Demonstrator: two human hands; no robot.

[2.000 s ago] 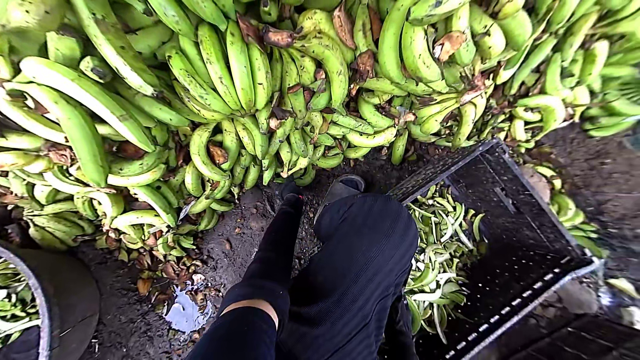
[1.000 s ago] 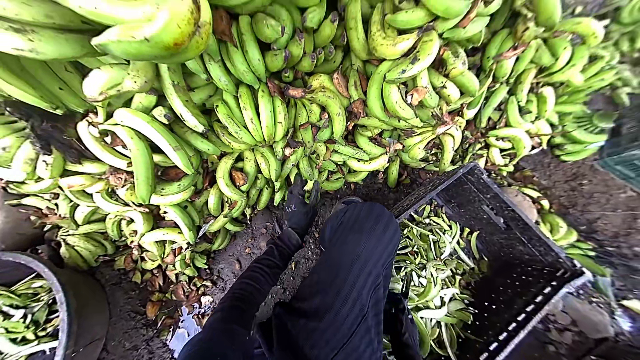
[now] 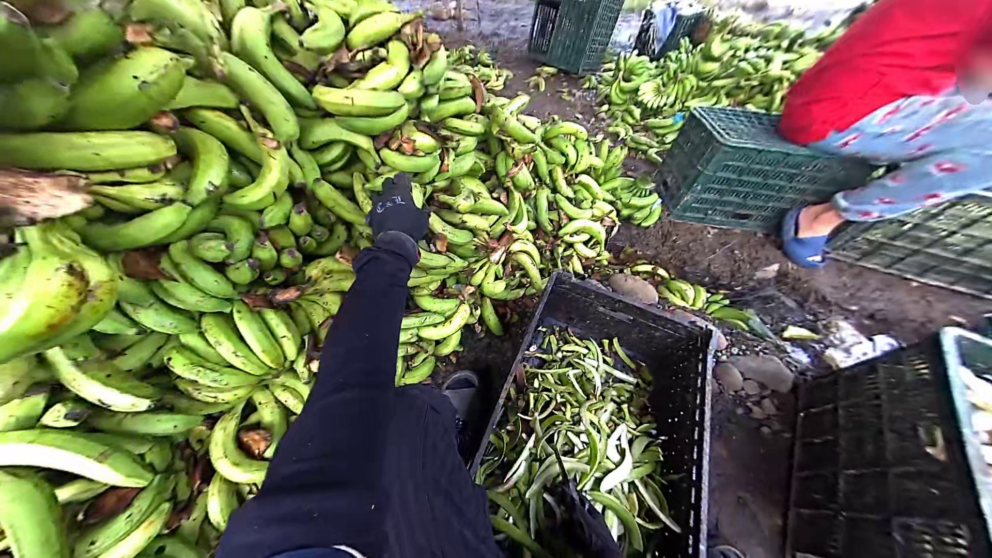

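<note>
My left hand (image 3: pixel 399 209), in a dark glove that bears writing, reaches out onto the heap of green plantains or bananas (image 3: pixel 232 341) near the middle of the view. It lies against the bunches; its fingertips are hidden, so any grip cannot be made out. A black plastic crate (image 3: pixel 707 403) stands beside my leg, with green peel strips (image 3: pixel 589 418) inside. Low over these peels is a dark, partly cut-off shape, perhaps my right hand (image 3: pixel 585 515) in a glove; its fingers and anything held do not show clearly.
At the upper right a person in red (image 3: pixel 868 70) sits on a green plastic crate (image 3: pixel 736 167), with a blue shoe (image 3: pixel 804 239) on the ground. Another dark crate (image 3: pixel 860 449) stands at the lower right. Stones (image 3: pixel 759 372) lie between the crates. More bunches (image 3: pixel 713 74) lie farther back.
My left arm, low by my leg in the earlier frames, now stretches forward over the heap. The view has turned to the right, bringing the seated person and more crates into sight.
</note>
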